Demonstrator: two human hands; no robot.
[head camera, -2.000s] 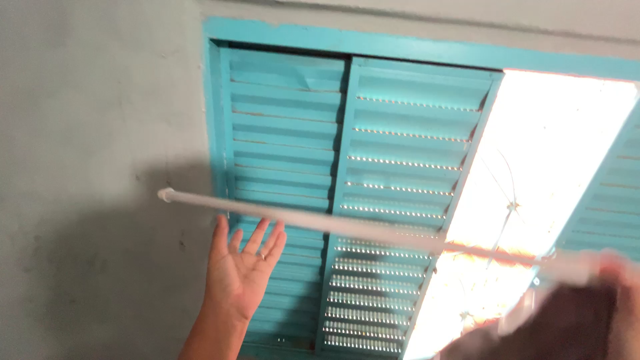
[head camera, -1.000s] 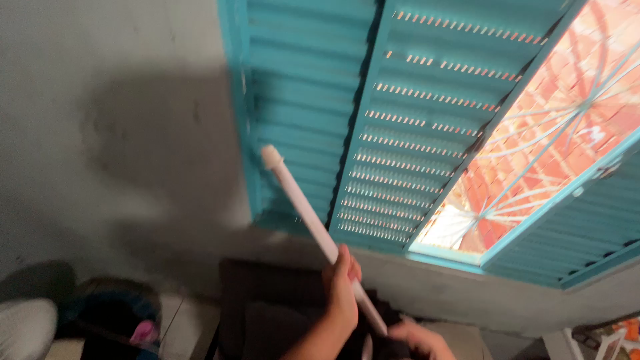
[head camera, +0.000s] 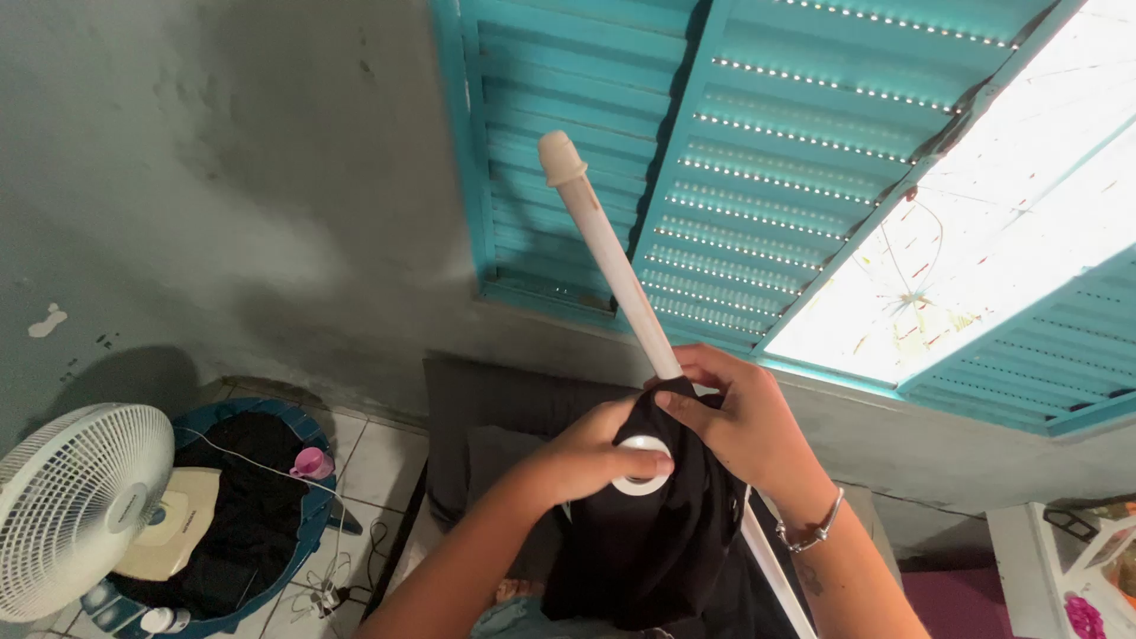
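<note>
A white curtain rod (head camera: 624, 284) with a cream end cap (head camera: 561, 160) slants up toward the window, its lower end showing again at the bottom right. Black curtain fabric (head camera: 657, 541) with a white ring grommet (head camera: 641, 486) is bunched around the rod. My left hand (head camera: 599, 453) grips this fabric, thumb over the grommet. My right hand (head camera: 732, 408), with a bracelet on the wrist, pinches the fabric's upper edge against the rod. Folds of cloth hide the rod's middle and some fingertips.
Ahead is a teal louvred metal window (head camera: 754, 169), partly open. A white fan (head camera: 84, 515) stands at lower left by a blue tub (head camera: 315, 506) holding black cloth and a pink cup (head camera: 312, 463). A dark mattress or cushion (head camera: 532, 399) lies below; white furniture (head camera: 1021, 550) is at right.
The rod, held across the window two seconds ago, now points up from below. My hands have come together on black fabric around it. The view has tilted down.
</note>
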